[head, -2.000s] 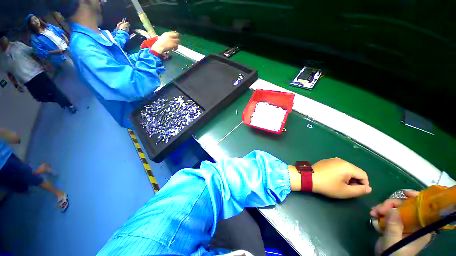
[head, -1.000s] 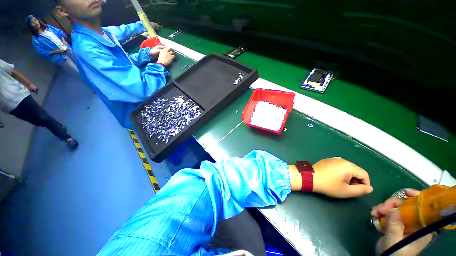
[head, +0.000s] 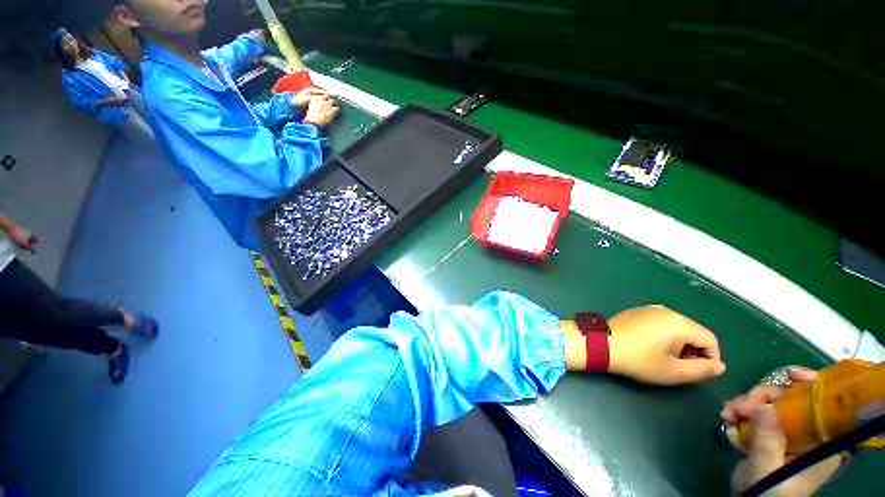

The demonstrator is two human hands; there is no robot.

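Observation:
My right hand (head: 769, 437), at the right edge, is closed around the orange electric screwdriver (head: 825, 403), with its black cable running over it. The tool's tip end points left, low over the bench. A round grey screw plate (head: 776, 377) shows partly behind the fingers. My left hand (head: 670, 347), with a dark red wristband, rests on the green bench with curled fingers. Nothing shows in it, but the inside of the curl is hidden.
A red bin (head: 524, 214) with white contents stands beyond my left forearm. A black two-section tray (head: 417, 160) holds a heap of small parts. Smartphone assemblies (head: 639, 162) lie on the green belt behind the white rail (head: 679, 252). A person in a blue smock sits at left; others are farther back.
The smartphone assemblies and a flat dark piece on the belt have moved right. The neighbouring worker's hands have moved, and people in the aisle have shifted. My hands have hardly moved.

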